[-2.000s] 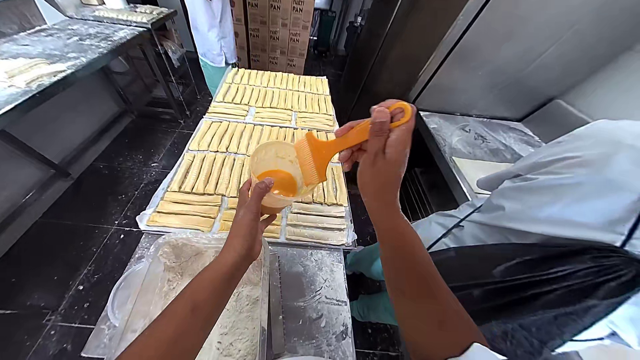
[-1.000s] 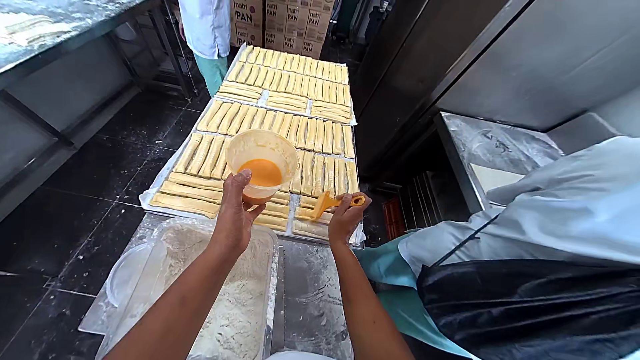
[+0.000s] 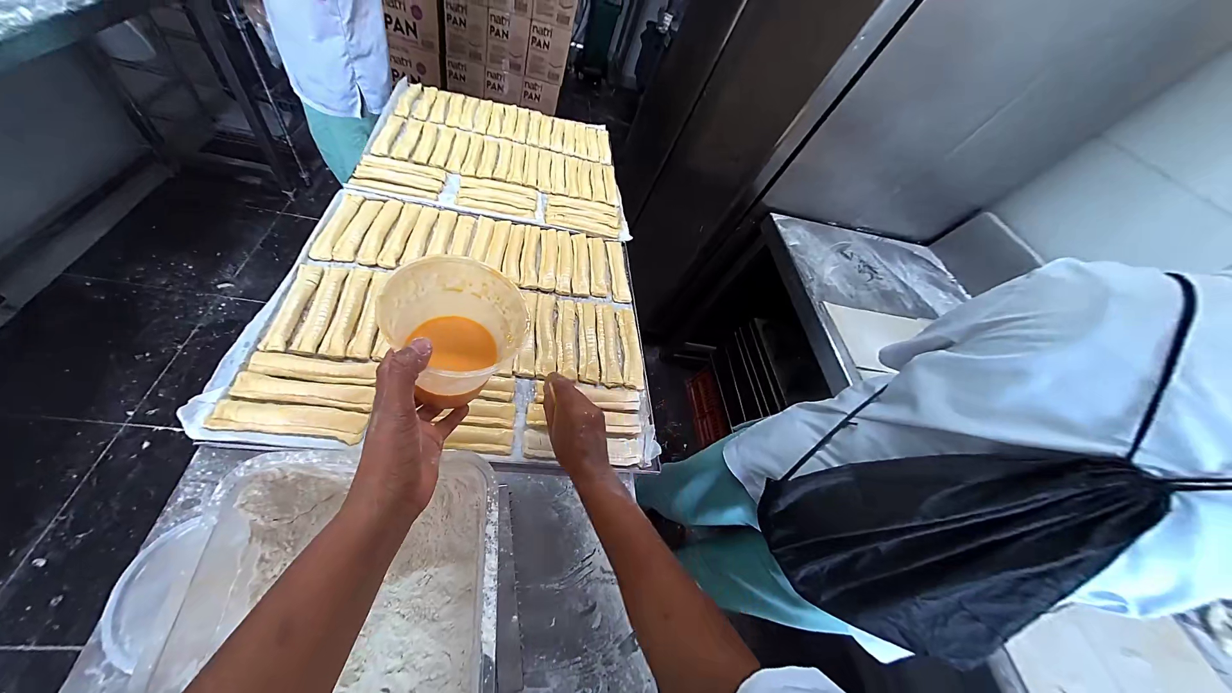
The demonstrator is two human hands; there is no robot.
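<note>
My left hand (image 3: pixel 409 423) grips a translucent plastic tub (image 3: pixel 452 313) from its near side; orange liquid (image 3: pixel 456 344) lies in the bottom, and the tub is tilted toward me. To its right, my right hand (image 3: pixel 576 421) is closed over the near-right dough sticks (image 3: pixel 626 398). The orange pastry brush is hidden behind that hand, so its grip cannot be seen. Below and around both hands, long dough sticks (image 3: pixel 306 393) lie in rows on paper-lined trays (image 3: pixel 197 412), some lengthwise and some crosswise.
A clear bin of flour (image 3: pixel 414 597) stands on the metal table (image 3: pixel 563 577) nearest me. At right, close by, is a person in white with a black apron (image 3: pixel 962 539). Another person's white coat (image 3: pixel 332 58) is at the far left, beside stacked cardboard boxes (image 3: pixel 481 48). A floury counter (image 3: pixel 857 274) stands right.
My right hand has moved from beside the tub's rim down to the near-right dough sticks. The orange brush, visible in both earlier frames, is now out of sight. The tub remains in my left hand.
</note>
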